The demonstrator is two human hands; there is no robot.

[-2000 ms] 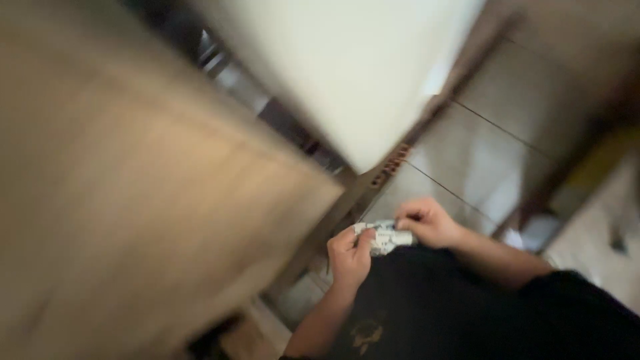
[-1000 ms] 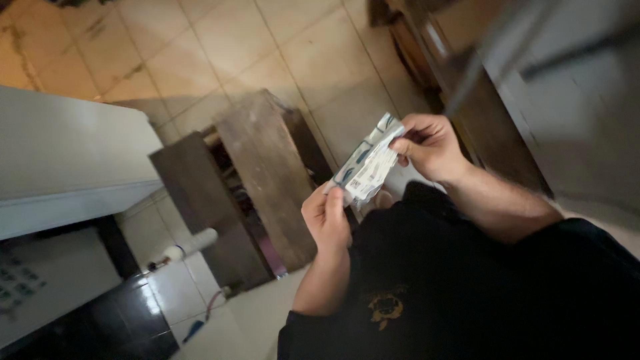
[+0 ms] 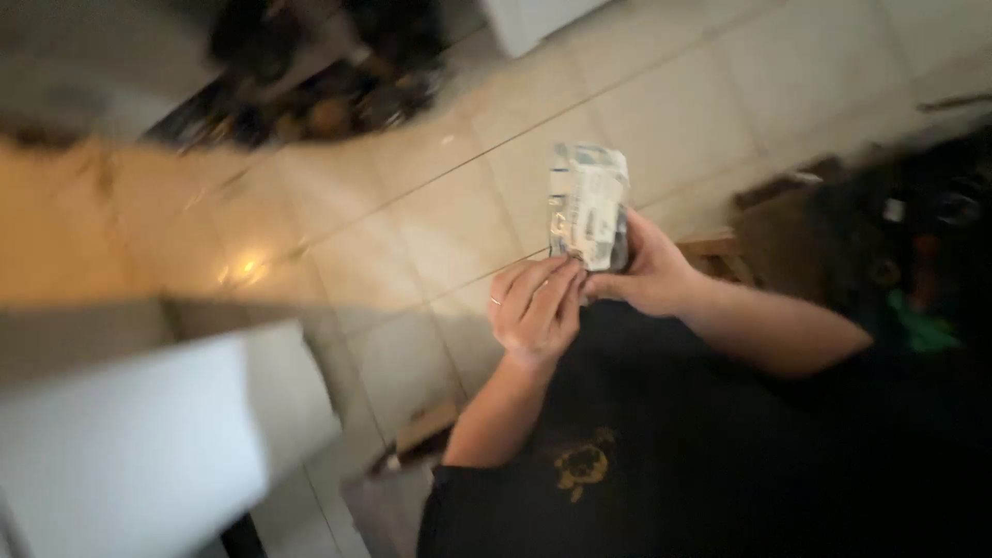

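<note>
A small plastic package with a white printed label (image 3: pixel 597 205) is held upright in front of my dark shirt. My left hand (image 3: pixel 536 306) pinches its lower edge with the fingertips; a ring shows on one finger. Around the package's lower right side, my right hand (image 3: pixel 647 267) grips it, with the fingers partly hidden behind. The label bears writing that is blurred. What is inside the package cannot be told.
Below lies a tiled floor (image 3: pixel 457 209). A white, box-like surface (image 3: pixel 139 426) stands at the lower left, and dark cluttered items (image 3: pixel 325 101) are at the upper left. More dark clutter with a green piece (image 3: pixel 922 322) is at the right.
The package has turned from slanted between both hands to upright, and my left hand now pinches its lower end. The view has swung strongly to another part of the room.
</note>
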